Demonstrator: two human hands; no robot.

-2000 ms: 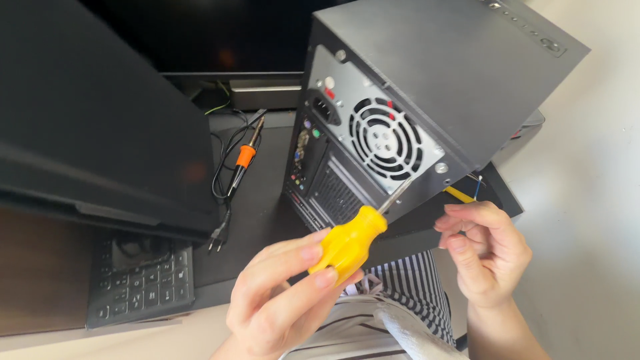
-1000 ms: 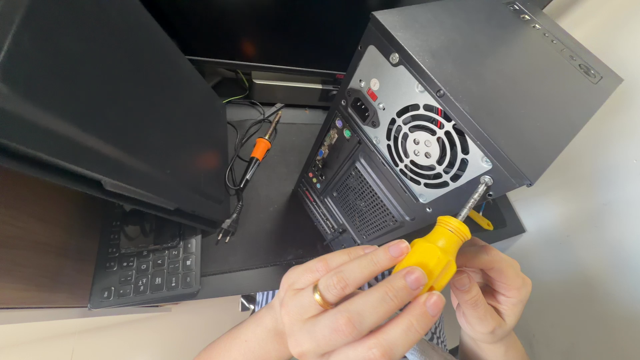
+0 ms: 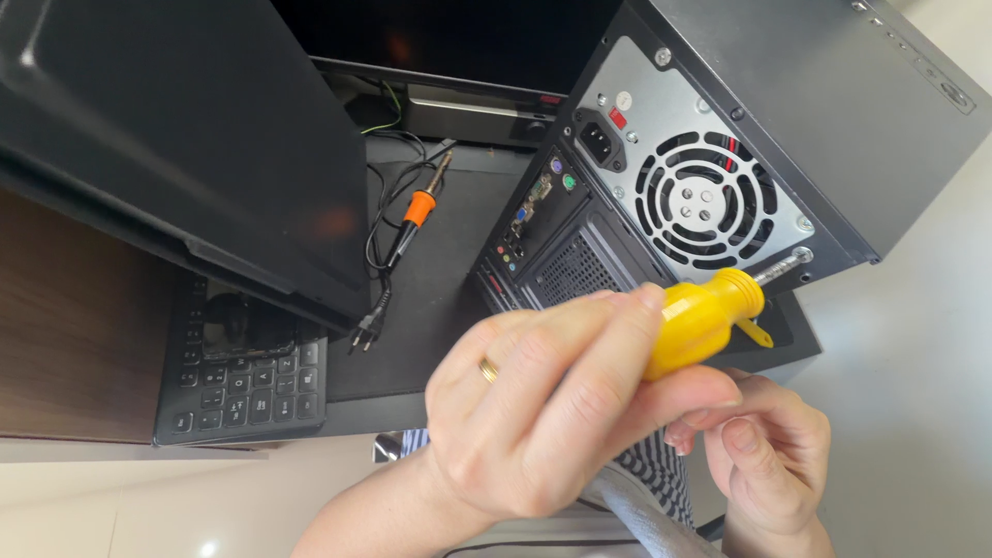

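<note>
My left hand (image 3: 542, 395), with a gold ring, grips the yellow handle of a screwdriver (image 3: 701, 322). The short metal shaft points up and right, its tip at a screw (image 3: 804, 254) by the corner of the silver power supply (image 3: 628, 170). That unit, with a round fan grille (image 3: 701, 198) and a power socket (image 3: 599, 141), sits in the back of a black desktop computer case (image 3: 814, 101). My right hand (image 3: 767, 457) is just below and right of the handle, fingers curled; whether it holds something small cannot be told.
A soldering iron (image 3: 416, 213) with an orange collar and its black cable lies on the dark desk (image 3: 442, 271). At left are a large black panel (image 3: 194, 139) and a black keyboard (image 3: 263, 395) with a phone (image 3: 248, 325) on it. A yellow object (image 3: 754, 333) lies behind the screwdriver.
The screwdriver's tip has come to the corner screw and remains there, while my left hand has turned around the handle. My right hand was apart from it at first and is now close beside it.
</note>
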